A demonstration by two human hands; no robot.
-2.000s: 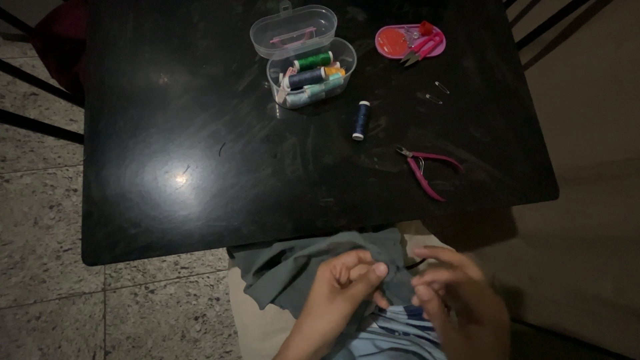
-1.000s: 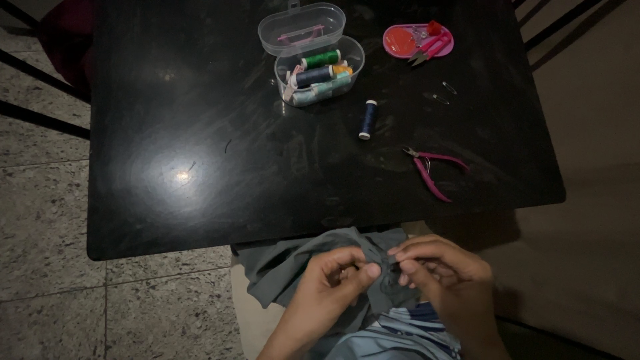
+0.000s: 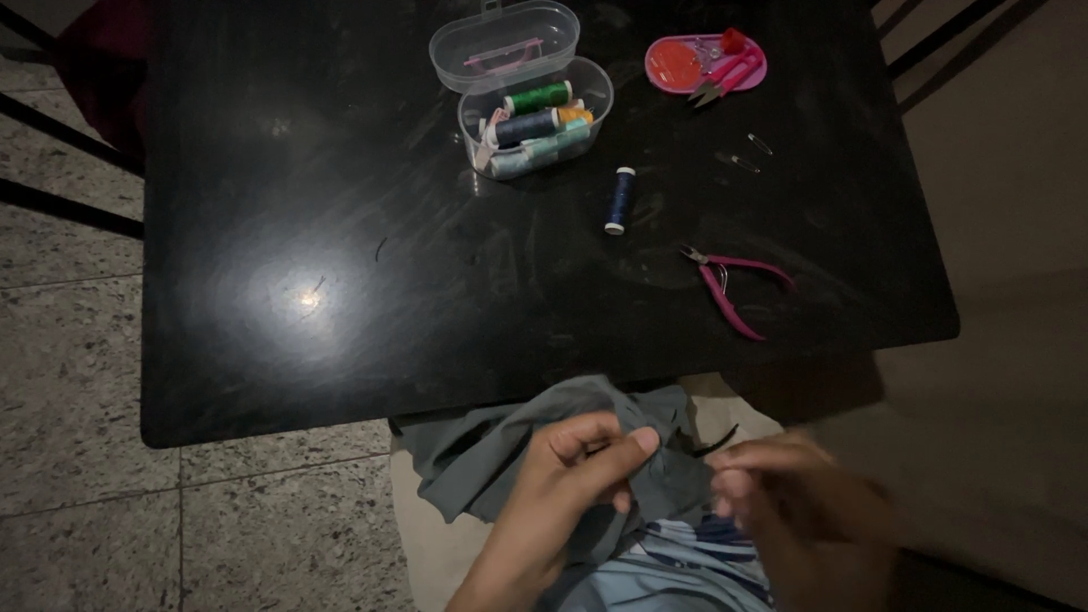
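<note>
Grey fabric [image 3: 510,459] lies bunched over the lap, just below the table's near edge. My left hand [image 3: 578,484] pinches a fold of it between thumb and fingers. To the right of that fold, my right hand [image 3: 782,493] is blurred, its thumb and fingertips close together; whether it holds a needle or thread is too small to tell. Light blue patterned cloth [image 3: 680,569] shows beneath the grey fabric. On the table above the hands are a spool of dark blue thread [image 3: 620,201] and pink-handled cuticle nippers [image 3: 722,289] with their handles spread.
A clear plastic box [image 3: 466,140] with its lid tipped back holds several thread spools. Pink-handled thread snips [image 3: 727,76] rest on a pink oval case [image 3: 752,81] of pins. Two small safety pins [image 3: 752,153] lie nearby on the black table [image 3: 255,374].
My right hand has moved away from my left hand, to the right, since one second ago. My left hand still pinches the grey fabric.
</note>
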